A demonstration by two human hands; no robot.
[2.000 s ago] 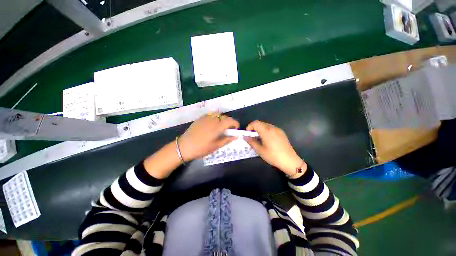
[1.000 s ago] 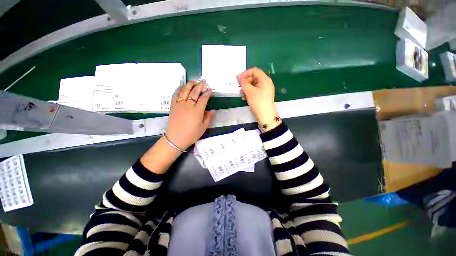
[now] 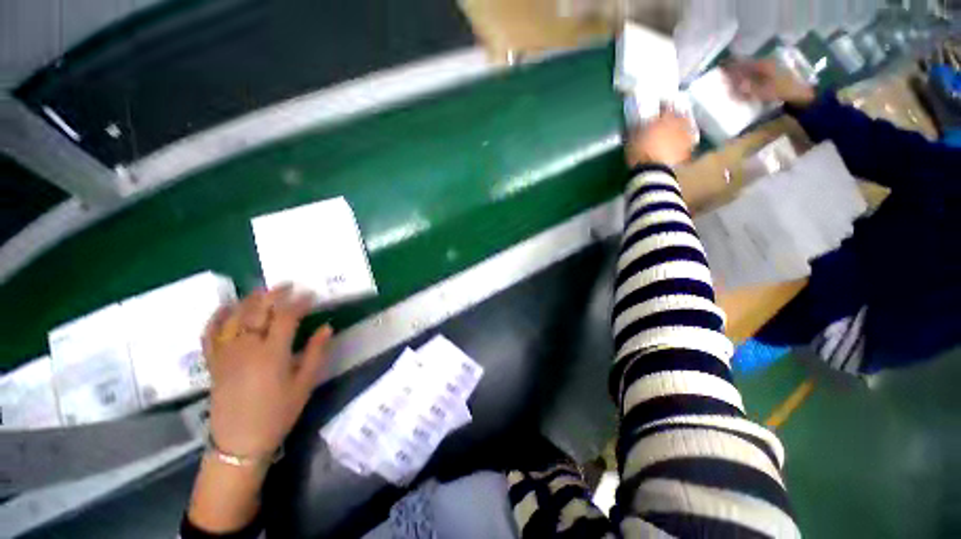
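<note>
A white product box (image 3: 316, 247) lies on the green conveyor belt, with small print near its front right corner. My left hand (image 3: 253, 363) is at its front left edge, fingers spread, fingertips touching or very near it. My right hand (image 3: 664, 137) is stretched to the far right, over the near end of white product boxes (image 3: 647, 60); it is blurred, and I cannot tell whether it grips one. Overlapping label sheets (image 3: 406, 411) lie on the black worktop in front of me.
White boxes (image 3: 169, 337) stand in a row on the belt at left. A grey post (image 3: 100, 458) crosses at lower left. At right, another person's hand (image 3: 775, 82) touches a white box. Grey-white sheets (image 3: 785, 216) lie on brown cardboard (image 3: 753, 305) beside that person's dark sleeve.
My right hand has left the white box and reached far right to the other boxes. My left hand remains near the box's front left. The view has turned right, and the other person now shows.
</note>
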